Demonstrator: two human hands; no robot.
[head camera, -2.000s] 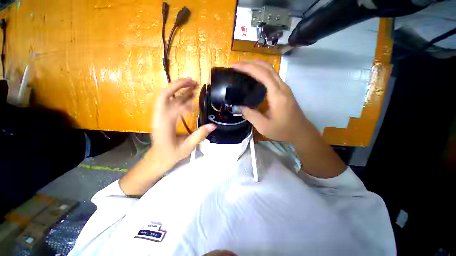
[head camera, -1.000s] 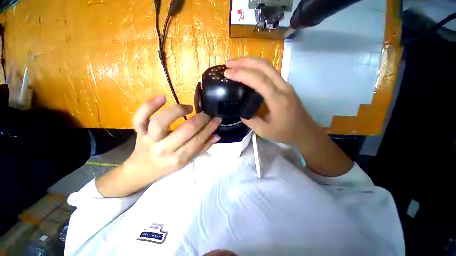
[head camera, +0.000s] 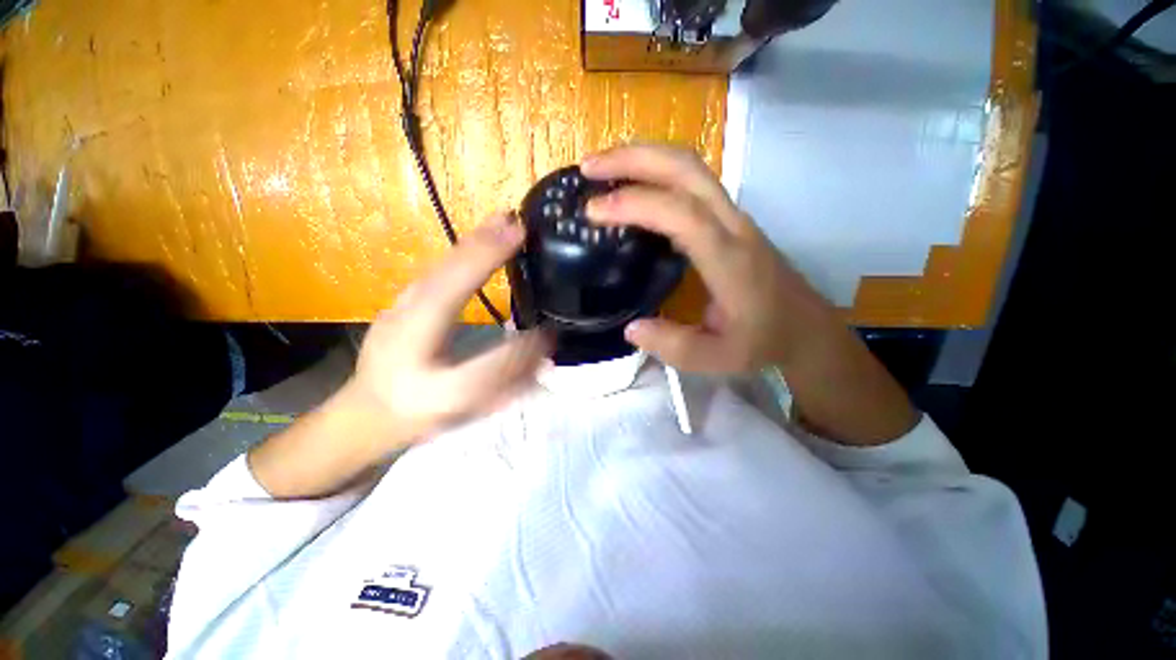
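The glossy black camera head (head camera: 587, 273) is upright at the bench edge against my lap, with a ring of small light dots on its top. Its white base (head camera: 596, 375) is below it, and a thin white antenna (head camera: 678, 401) stands out at its right. My right hand (head camera: 722, 264) grips the ball from the right, fingers over the top and thumb low. My left hand (head camera: 445, 342) is at the left side, a fingertip against the housing and its lower part blurred. No wires inside the ball show.
The orange-yellow bench (head camera: 258, 168) carries a thin black cable (head camera: 419, 148) left of the head. The screw feeder (head camera: 658, 49) is at the far edge, with the dark screwdriver (head camera: 784, 13) beside it. A pale sheet (head camera: 864, 161) lies at the right.
The ball has turned, so its dotted face now shows and the open inside with wires is hidden. My left hand has moved in to its left side. The view has shifted, with the feeder higher.
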